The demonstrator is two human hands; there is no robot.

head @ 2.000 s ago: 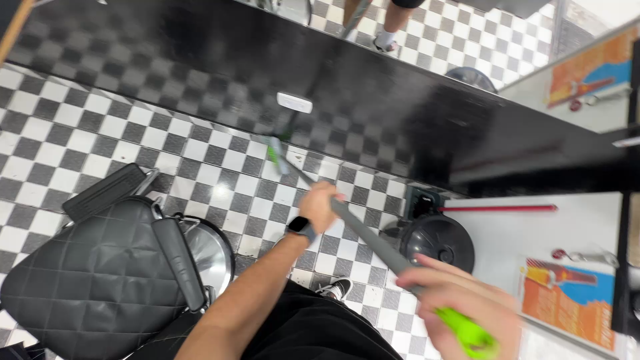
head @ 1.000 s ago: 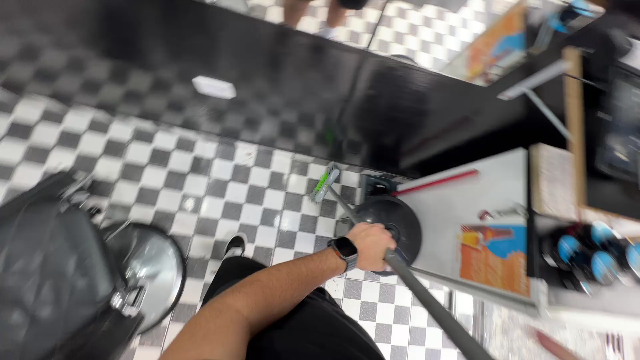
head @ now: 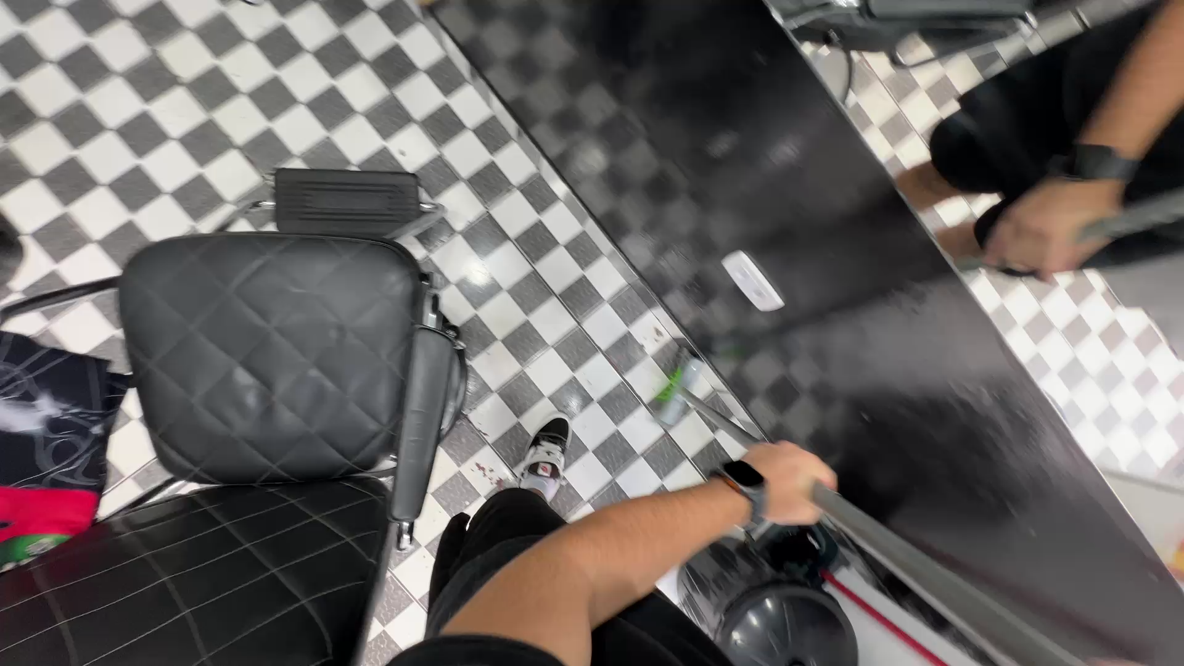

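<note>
My left hand (head: 791, 481), with a smartwatch on the wrist, is closed around the grey pole of a broom (head: 916, 546). The pole runs from the lower right edge down to a small, blurred head with green bristles (head: 677, 393). That head is at the checkered floor, close to the foot of a glossy black panel (head: 795, 176). My right hand cannot be made out; the upper end of the pole leaves the frame at the lower right.
A black quilted salon chair (head: 277, 361) with a footrest (head: 347, 202) stands at the left. A black round bin (head: 786, 629) lies below my left hand, near a red rod (head: 879, 615). A mirror (head: 1064, 342) above the panel reflects an arm and the pole. My shoe (head: 546, 453) is mid-floor.
The view has turned strongly, bringing the chair nearer the middle. My left hand keeps its hold on the pole. My right hand, seen on the pole two seconds ago, is no longer seen.
</note>
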